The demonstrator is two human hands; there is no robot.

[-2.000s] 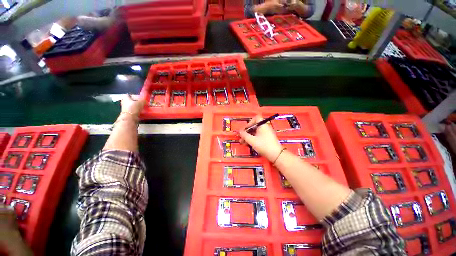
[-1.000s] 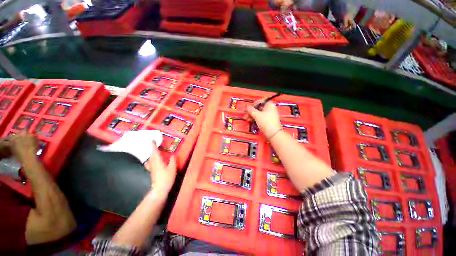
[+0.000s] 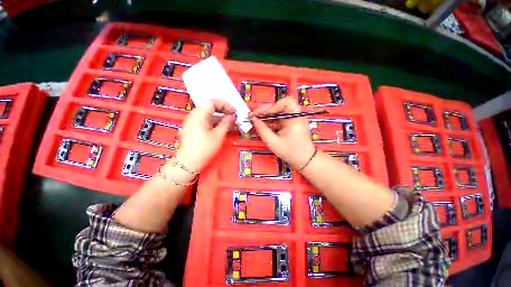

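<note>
My left hand [image 3: 206, 134] holds a white release liner sheet [image 3: 212, 84] by its lower part, above the middle foam tray [image 3: 221, 232]. My right hand [image 3: 284, 134] holds thin dark tweezers [image 3: 302, 114], with its fingertips close to the sheet's lower corner and my left fingertips. Whether a small piece is at the fingertips cannot be told. Phone middle frames [image 3: 261, 207] with yellow squares at their left end lie in the red pockets. My hands and right forearm cover parts of some frames.
A second red foam tray [image 3: 84, 56] with frames lies against the middle tray on the left. Another red tray [image 3: 392, 168] lies on the right, and one is cut off at the left edge. A dark green belt [image 3: 314, 39] runs beyond. Another person's arm shows at the lower left.
The left-hand tray has come off the belt and now lies beside the middle tray. My left hand has brought the white sheet over to my right hand, which has moved slightly toward me.
</note>
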